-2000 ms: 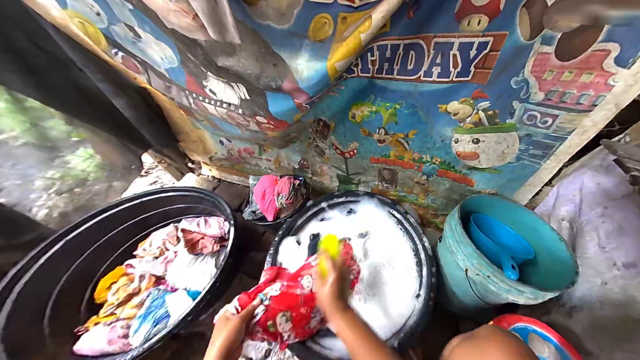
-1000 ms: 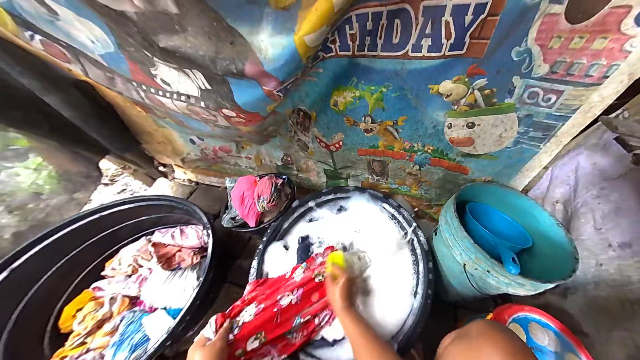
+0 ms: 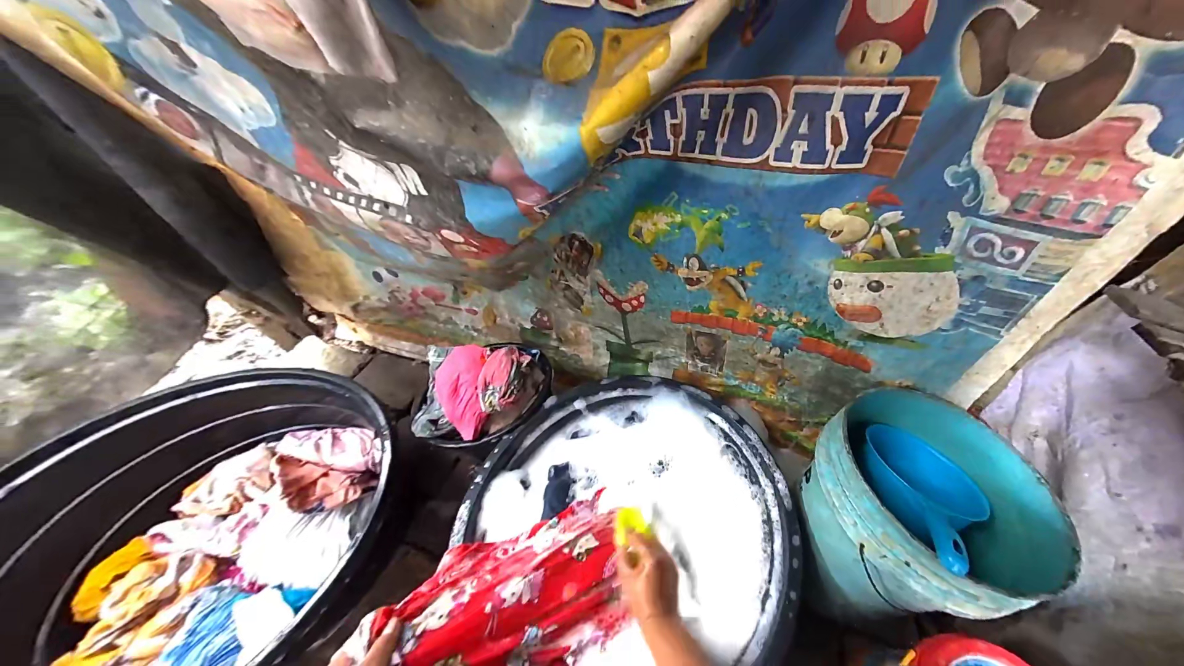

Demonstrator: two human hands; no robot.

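My right hand (image 3: 647, 575) grips a small yellow object (image 3: 633, 523), perhaps a brush or soap bar, at the right edge of a red patterned cloth (image 3: 518, 592). At the lower frame edge, my left hand (image 3: 381, 640) holds the cloth's left end. The cloth is stretched over a round black basin (image 3: 788, 555) full of white suds (image 3: 712, 490). A dark piece of fabric (image 3: 557, 490) pokes out of the foam just behind the red cloth.
A large black tub (image 3: 384, 416) with mixed clothes (image 3: 277, 527) stands left. Behind is a small basin with pink cloth (image 3: 467, 388). A teal bucket (image 3: 837, 518) holding a blue dipper (image 3: 925, 490) stands right, a red object (image 3: 962, 650) below it. A printed tarpaulin (image 3: 740, 277) hangs behind.
The red cloth, bunched between my hands two seconds ago, is now spread out. My hands have moved apart, both still holding on.
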